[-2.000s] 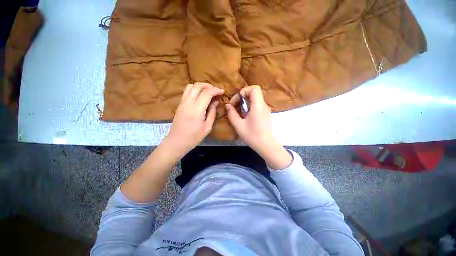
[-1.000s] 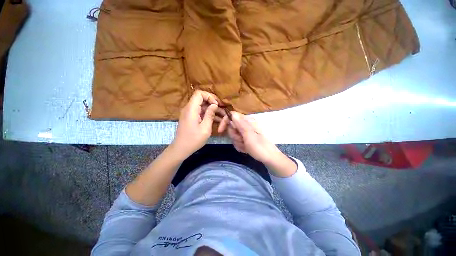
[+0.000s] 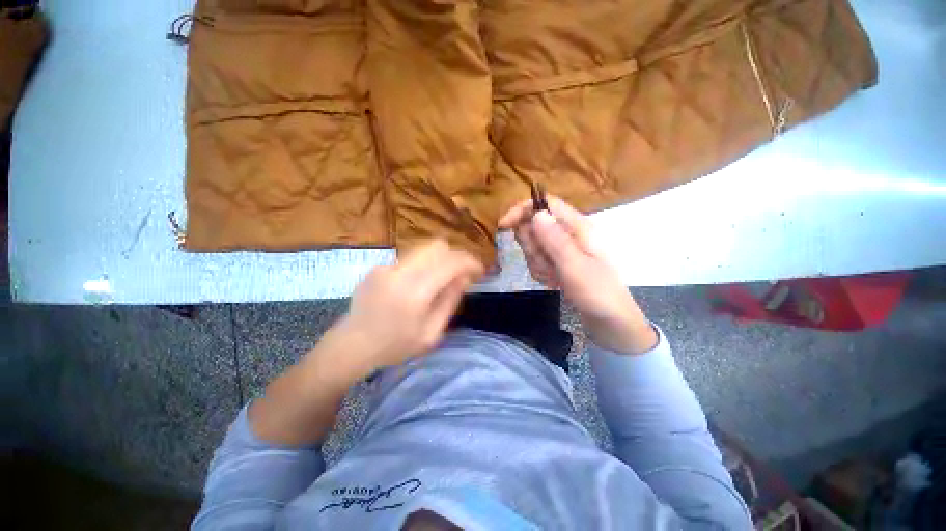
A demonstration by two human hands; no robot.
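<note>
The tan-brown padded jacket (image 3: pixel 280 156) lies on the white table, its bottom hem towards me. A sleeve (image 3: pixel 430 83) runs down over the middle of it, with its cuff end (image 3: pixel 482 244) near the table's front edge. My left hand (image 3: pixel 415 301) is blurred at the cuff end; whether it grips the fabric cannot be told. My right hand (image 3: pixel 560 249) is just right of the cuff and holds the thread snips (image 3: pixel 538 197), dark blades pointing up and away from me. A short metal zip (image 3: pixel 762 78) shows at the right.
The white table (image 3: pixel 93 207) has its front edge close to my body. A red bin (image 3: pixel 861 301) stands beyond the edge at the right. Brown fabric (image 3: pixel 21 52) shows at the far left. A dark cord loop (image 3: pixel 182 28) sticks out from the jacket's left edge.
My hands have moved apart. The right hand has moved right, off the cuff, with the snips' blades now showing. The left hand has moved down towards me. The sleeve end has shifted slightly.
</note>
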